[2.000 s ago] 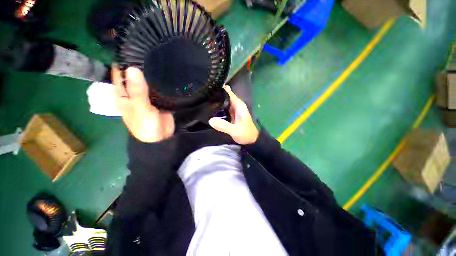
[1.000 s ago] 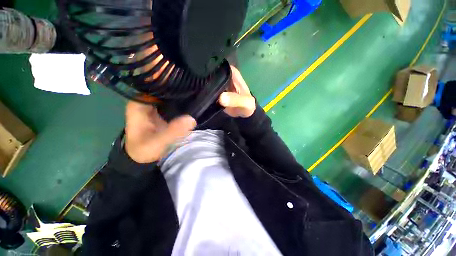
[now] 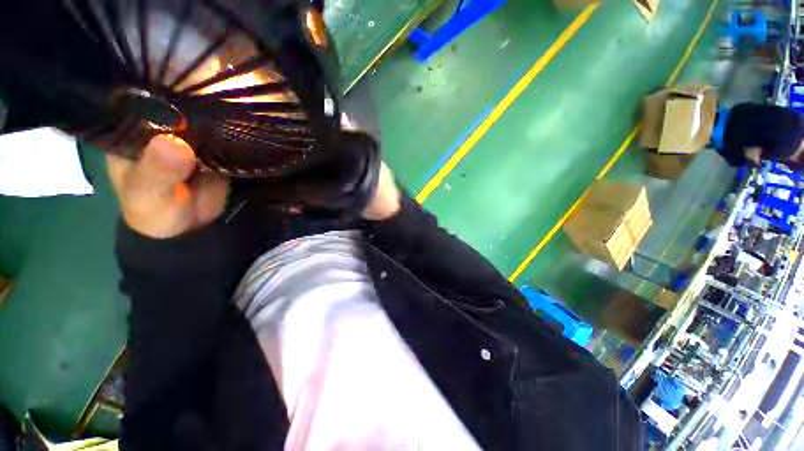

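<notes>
A black desk fan (image 3: 251,132) is held up close to the camera at the upper left, its radial ribs showing copper-orange glints. A small round centre badge (image 3: 163,114) sits in the grille. My left hand (image 3: 172,185) is at the lower left of the grille, thumb near the badge. My right hand (image 3: 383,195) is partly hidden behind the black base end of the fan (image 3: 353,172) and grips it there. The fan's upper part is cut off by the frame edge.
White paper (image 3: 42,162) lies on the green bench (image 3: 62,264) at the left. Cartons (image 3: 610,220) and blue stools (image 3: 555,315) stand on the green floor with yellow lines. A person in dark clothing (image 3: 767,134) is by the crowded line at the right.
The fan has turned from its smooth dark side so that the ribbed grille and badge face the camera. My left hand has shifted left and up onto the grille's edge. The view has moved too.
</notes>
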